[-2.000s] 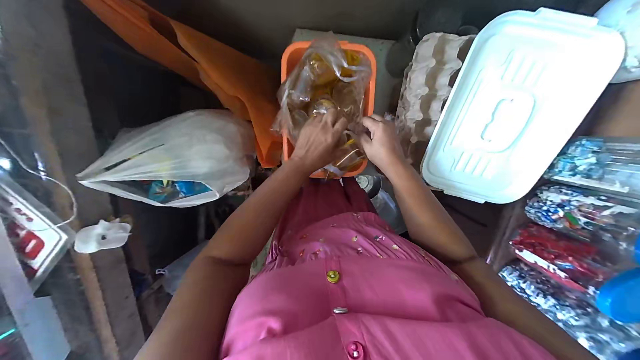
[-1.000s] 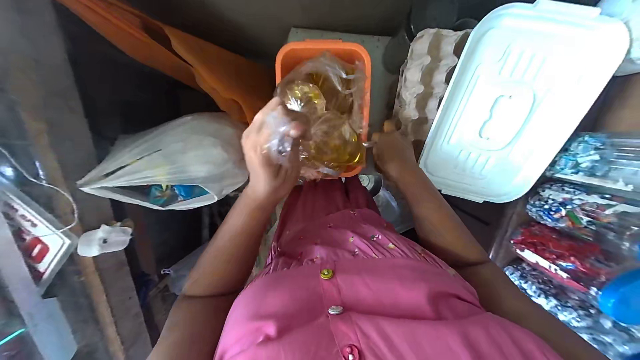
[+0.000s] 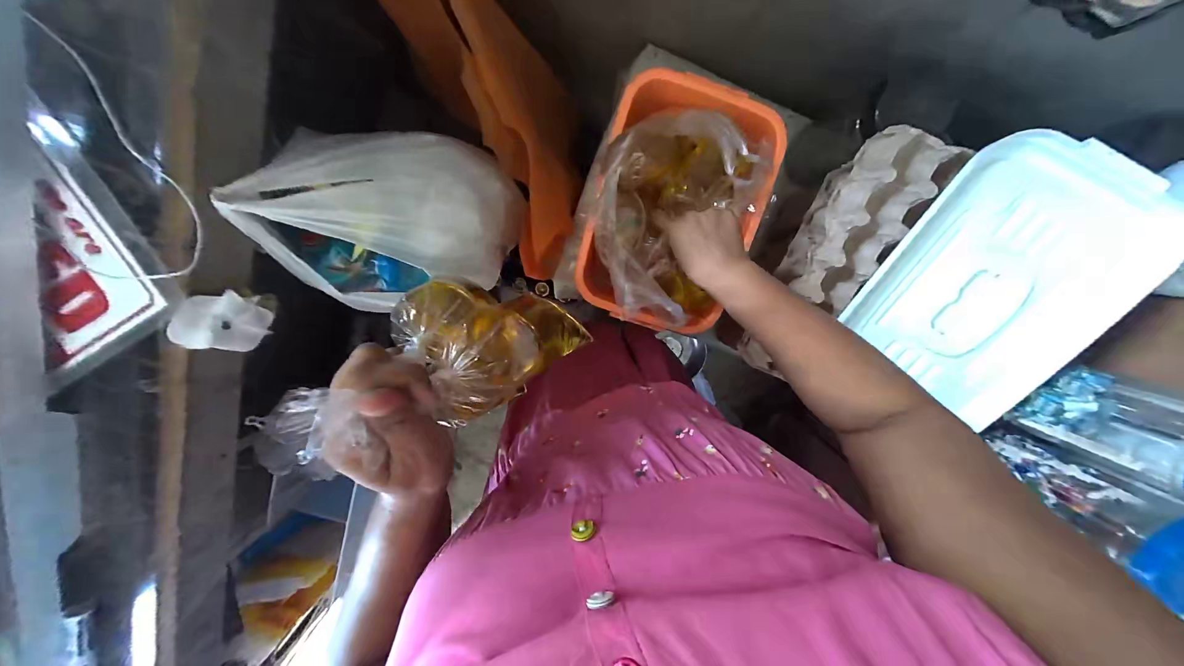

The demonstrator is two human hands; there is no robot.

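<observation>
My left hand (image 3: 393, 416) is closed around the gathered necks of knotted clear plastic bags of yellow liquid (image 3: 486, 347), held out to the left in front of the pink dress. The loose bag ends stick out behind my fist. My right hand (image 3: 708, 245) reaches into a large clear plastic bag (image 3: 638, 180) that lies in an orange plastic basket (image 3: 775, 153). More bags of yellow liquid (image 3: 689, 166) are in it. The fingertips of that hand are hidden among the plastic, so its grip does not show.
A white plastic bag (image 3: 398, 199) with blue packets inside and an orange cloth (image 3: 518, 129) are left of the basket. On the right stand stacked egg trays (image 3: 869, 208), a white plastic lid (image 3: 1027, 268) and clear containers of small packets (image 3: 1101, 444). A wooden post (image 3: 176, 388) is far left.
My left hand has moved left, away from the basket, with the bags of yellow liquid. My right hand, beside the basket a second ago, is now inside it. The view has turned somewhat.
</observation>
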